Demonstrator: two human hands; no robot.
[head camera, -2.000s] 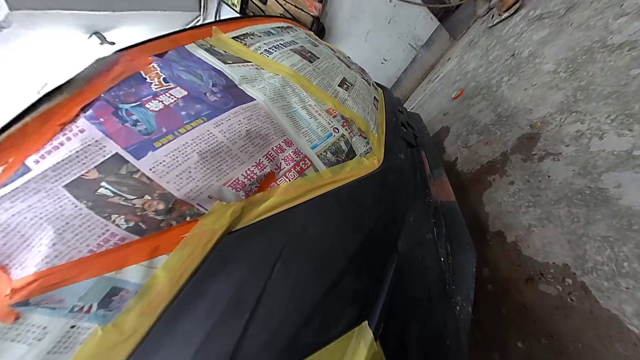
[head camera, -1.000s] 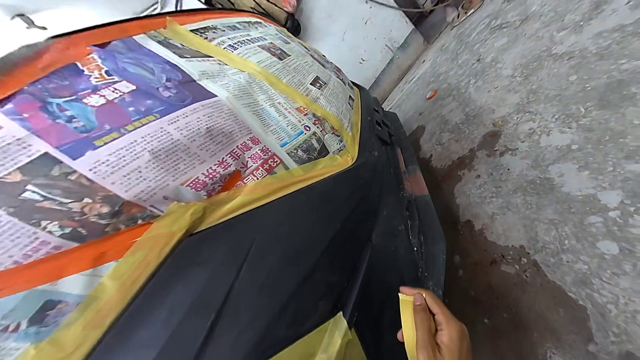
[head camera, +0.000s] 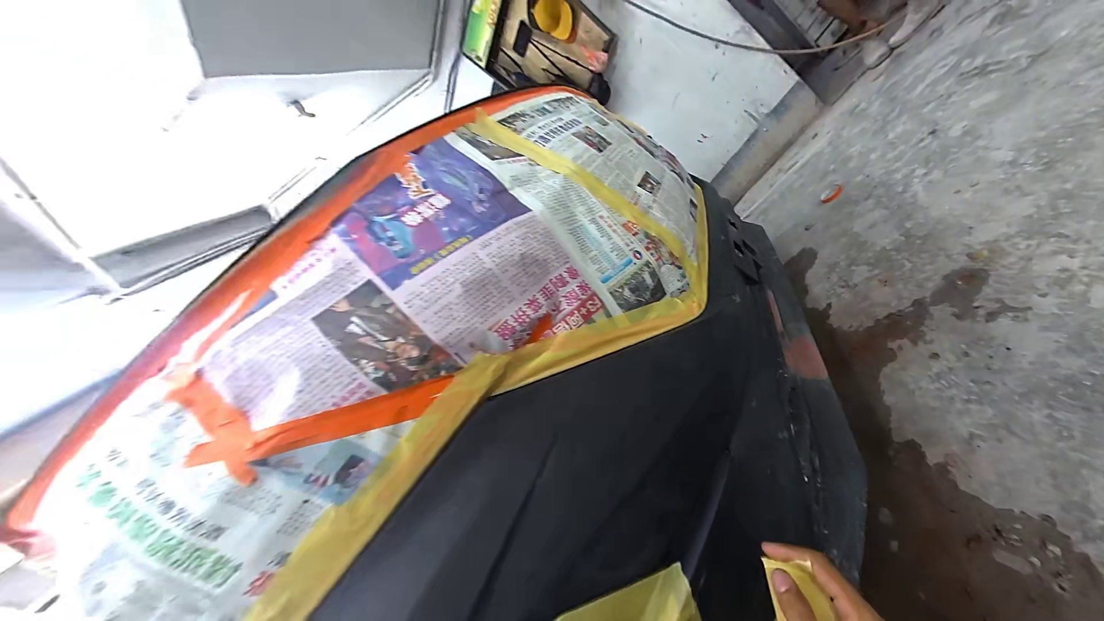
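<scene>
At the bottom right my right hand (head camera: 824, 586) holds a piece of yellow sandpaper or folded yellow sheet (head camera: 798, 580) between thumb and fingers, beside the black car body panel (head camera: 604, 440). Newspaper (head camera: 492, 259) covers the upper left part of the car, edged by yellow masking tape (head camera: 595, 332) and orange tape (head camera: 354, 423). Another yellow piece (head camera: 642, 599) lies on the black panel at the bottom edge, left of the hand. My left hand is not in view.
Wet concrete floor (head camera: 966, 259) runs along the right, with a small orange scrap (head camera: 832, 194) on it. A white wall (head camera: 690, 95) stands behind the car, near a tray of items (head camera: 552, 43) and a cable (head camera: 759, 49). Light-coloured bodywork (head camera: 285, 112) is at the upper left.
My right hand, out of view two seconds ago, came in at the lower right with the yellow piece and is now lower in the picture. The view takes in more of the left side.
</scene>
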